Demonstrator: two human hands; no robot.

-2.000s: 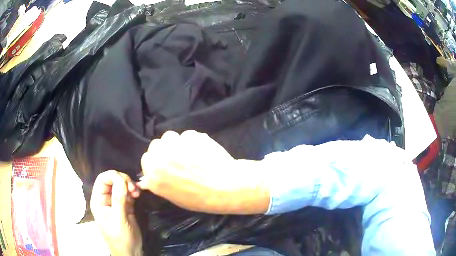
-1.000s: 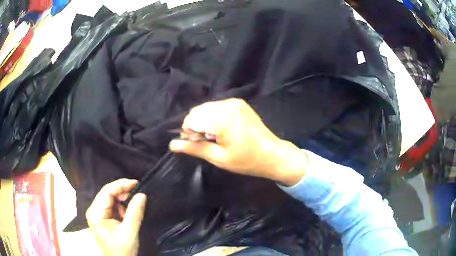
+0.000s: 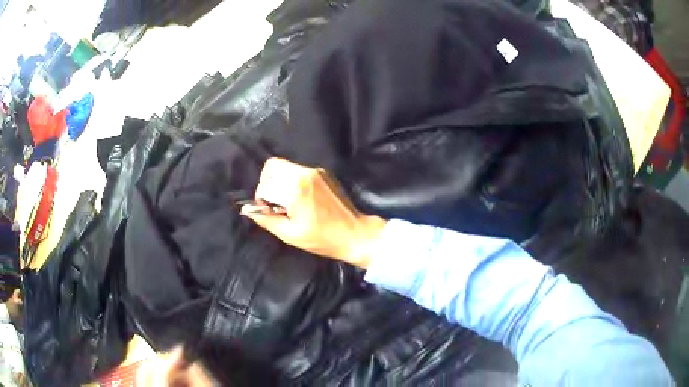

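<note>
A black leather-look jacket (image 3: 423,162) lies heaped in front of me, its matt black lining (image 3: 400,60) turned up and a small white label (image 3: 507,51) on it. My right hand (image 3: 302,204) is closed over the lining at the centre, with small silvery snips (image 3: 258,207) mostly hidden in the fist, their thin tip pointing left. A shiny stitched band (image 3: 238,291) runs below the hand. My left hand (image 3: 177,370) is at the bottom edge, blurred and cut off; what its fingers hold cannot be seen.
More shiny black garments (image 3: 72,295) lie at the left. The pale table (image 3: 189,45) shows at upper left and right. Red and blue items (image 3: 47,121) lie at far left. Part of a red printed packet (image 3: 121,376) shows at bottom left. A red object (image 3: 671,113) is at the right.
The view has shifted, showing more of the left side. The jacket lies differently, with a stitched shiny band now exposed. My left hand has moved down to the frame's edge.
</note>
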